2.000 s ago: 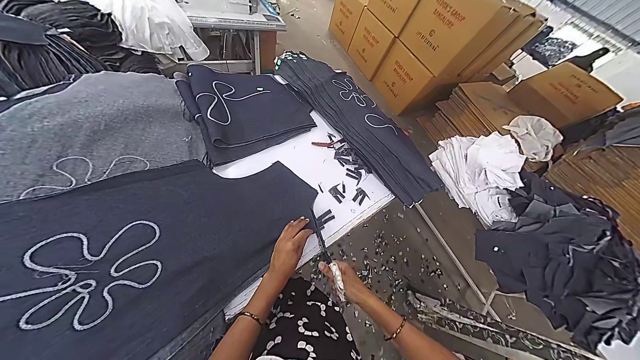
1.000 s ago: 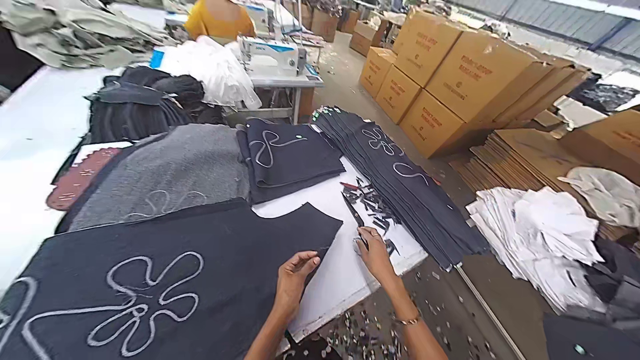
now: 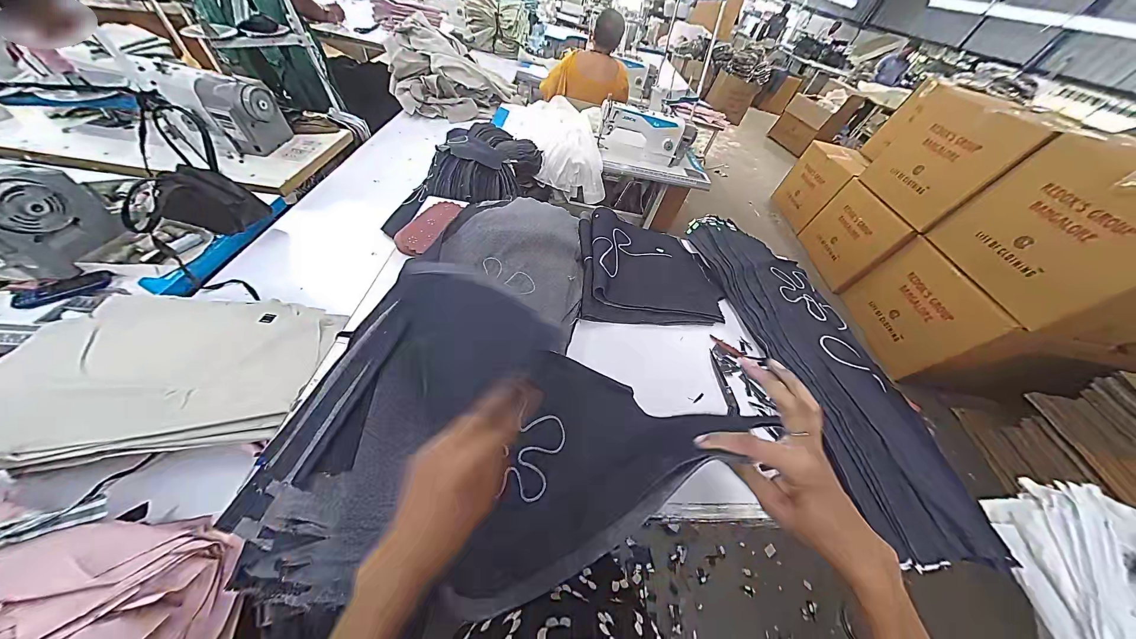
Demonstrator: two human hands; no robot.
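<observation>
A dark denim panel (image 3: 586,444) with a pale looped flower outline is partly raised and bunched over a stack of dark pieces. My left hand (image 3: 461,461), motion-blurred, grips the panel near its middle; its fingertips are indistinct. At the panel's narrow right end is my right hand (image 3: 785,453), thumb and fingers spread around the cloth; whether it pinches it cannot be told. Just beyond are dark fabric scraps (image 3: 754,395) and a small red-handled tool (image 3: 726,346). Folded dark panels (image 3: 657,275) lie behind, beside a grey flower-marked piece (image 3: 532,240).
A long stack of dark panels (image 3: 799,355) lies along the right. Cardboard boxes (image 3: 958,177) and white cloth (image 3: 1056,550) are beyond it. Beige folded cloth (image 3: 151,373) and sewing machines (image 3: 213,106) stand left. A person (image 3: 590,67) in yellow sits farther back.
The flower-marked panel lay flat earlier and is now lifted and bunched. My right hand, which held scissors two seconds ago, no longer holds them. The view has swung left.
</observation>
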